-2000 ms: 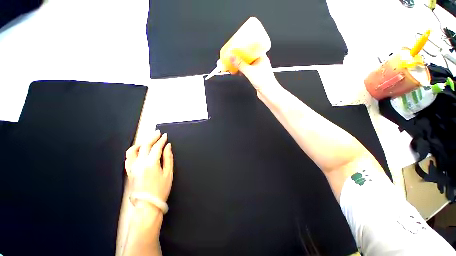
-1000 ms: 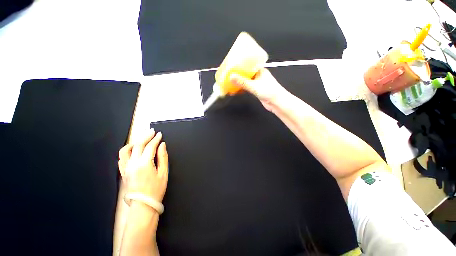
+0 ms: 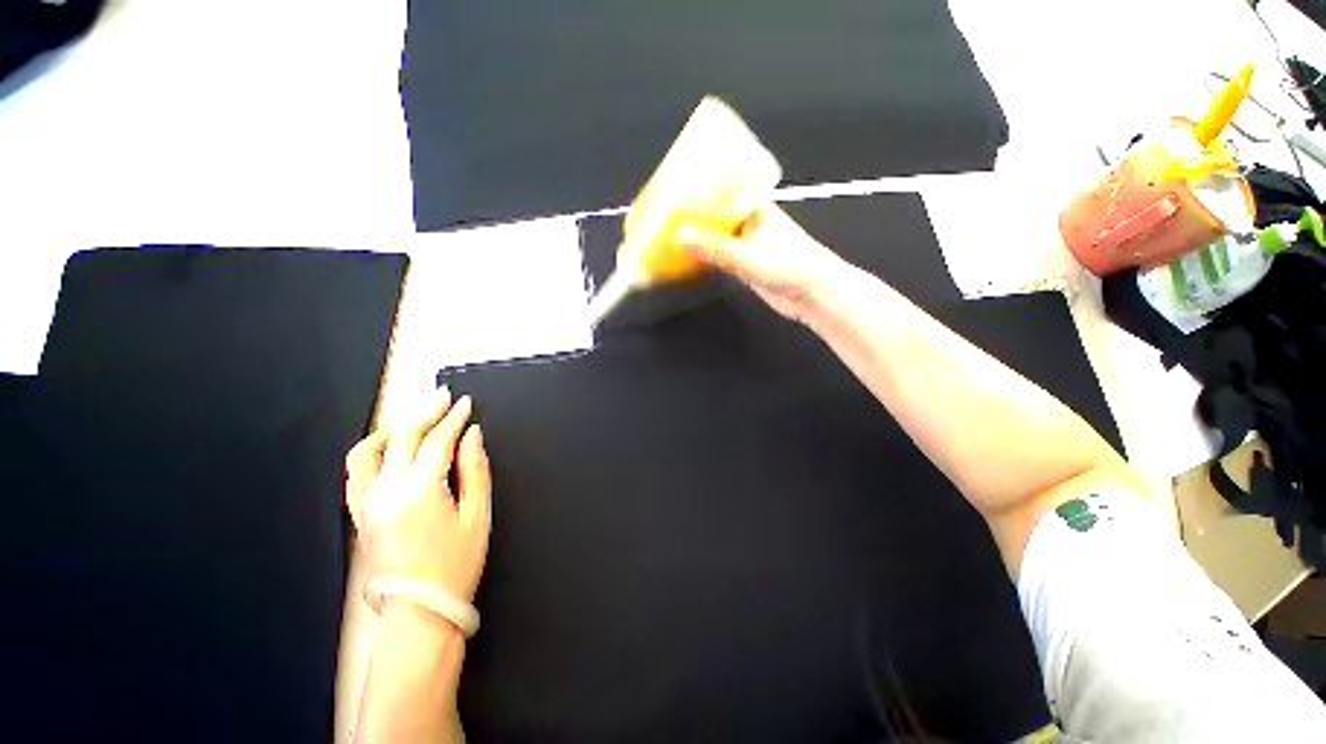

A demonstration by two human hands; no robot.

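A black cut panel (image 3: 727, 509) with square corner notches lies flat in front of me. My right hand (image 3: 742, 250) grips a glue squeeze bottle (image 3: 705, 172) with yellow-orange contents, tilted with its pale nozzle down and to the left. The nozzle tip is at the side edge of the panel's left notch; whether it touches the panel is unclear. My left hand (image 3: 422, 487) lies flat, fingers slightly apart, on the panel's left edge just below the notch, and holds nothing.
Another notched black panel (image 3: 189, 494) lies at left. A black sheet (image 3: 698, 95) lies beyond the working panel. At right are a reddish-orange pot (image 3: 1142, 218) with a yellow stick, a white-and-green container (image 3: 1204, 276) and a heap of black strips (image 3: 1265, 378).
The bottle has moved from the top corner of the notch down along its side edge, nozzle first. Since one second ago it has barely moved. My left hand has stayed nearly still.
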